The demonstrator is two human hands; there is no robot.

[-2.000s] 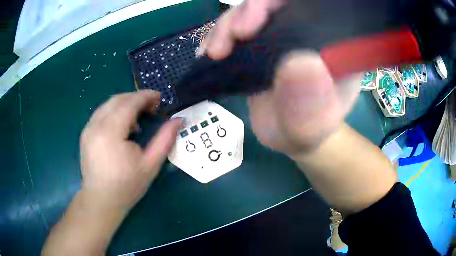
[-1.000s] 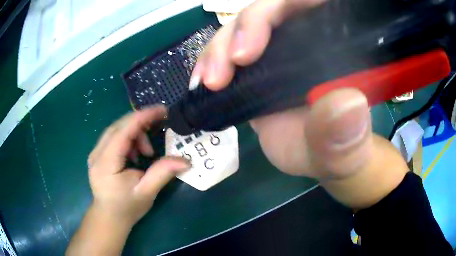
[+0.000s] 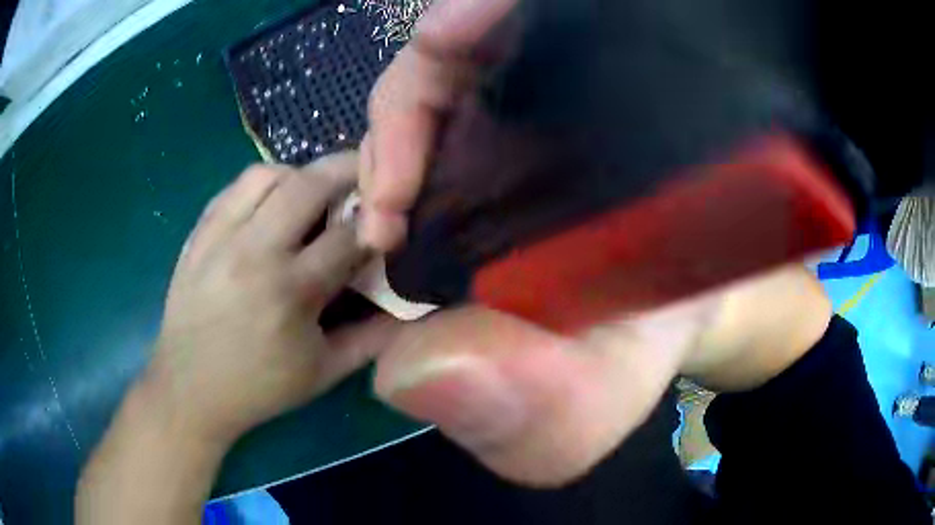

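My right hand (image 3: 513, 379) grips the black electric screwdriver (image 3: 615, 133) with its red lever, large and blurred across the middle and right. The white housing (image 3: 395, 297) is mostly hidden under the screwdriver and my hands; only a pale edge shows. My left hand (image 3: 246, 297) is at the housing's left side, fingers bent around it; its fingertips are partly hidden. The screwdriver's nose is over the housing, and its tip cannot be seen. The black screw tray (image 3: 297, 92) lies just beyond my left hand, with small screws (image 3: 395, 21) heaped at its far end.
The dark green bench mat (image 3: 92, 226) lies under the work, with tiny loose bits at the upper left. A pale strip (image 3: 82, 72) curves along its far left edge. A blue bin (image 3: 861, 256) and blue floor with a yellow line are at the right.
My right hand and the screwdriver have moved lower and closer to my left hand. The housing, earlier largely visible, is now mostly covered. The tray sits higher in view.
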